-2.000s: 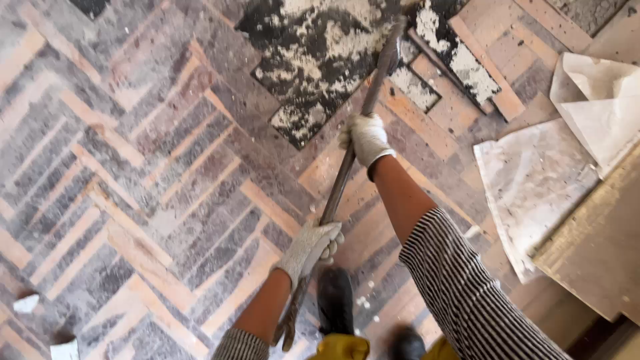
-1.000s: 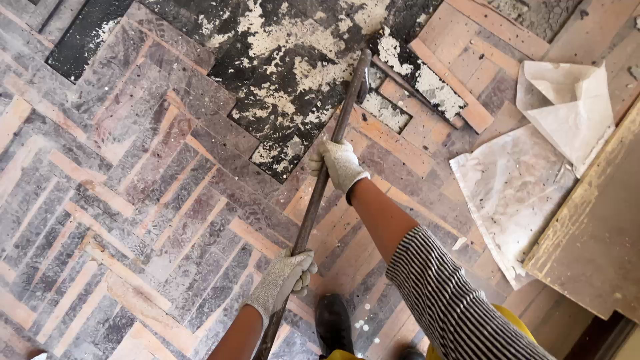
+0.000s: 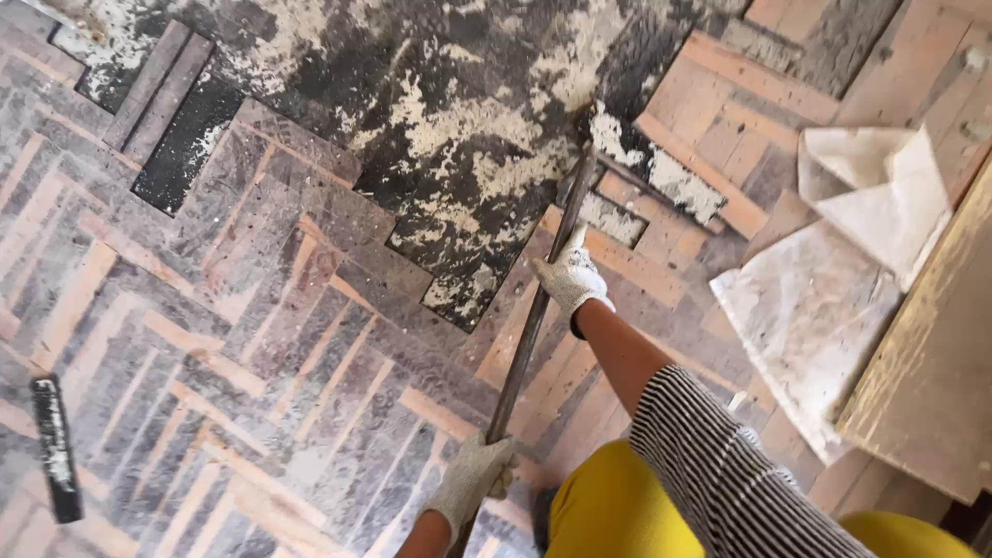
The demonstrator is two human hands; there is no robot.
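A long metal pry bar (image 3: 524,349) runs slantwise from the bottom middle up to the right edge of the bared patch in the herringbone parquet floor (image 3: 325,310). Near its lower end, my left hand (image 3: 474,474) in a pale knitted glove is closed around it. My right hand (image 3: 575,277), gloved too, grips the bar higher up, below its tip. The tip lies by the parquet edge, beside a small gap with pale residue. Black adhesive and cream-coloured residue cover the bared subfloor (image 3: 465,132).
Loose wood blocks (image 3: 159,93) lie at the upper left, and a black-coated block (image 3: 56,448) at the lower left. A crumpled white sheet (image 3: 814,318) lies on the right, beside a worn board (image 3: 922,372). My yellow-clad knees show at the bottom.
My knees have come into view at the bottom, where earlier mostly my dark boots showed. Both hands have stayed on the bar. The view has shifted somewhat.
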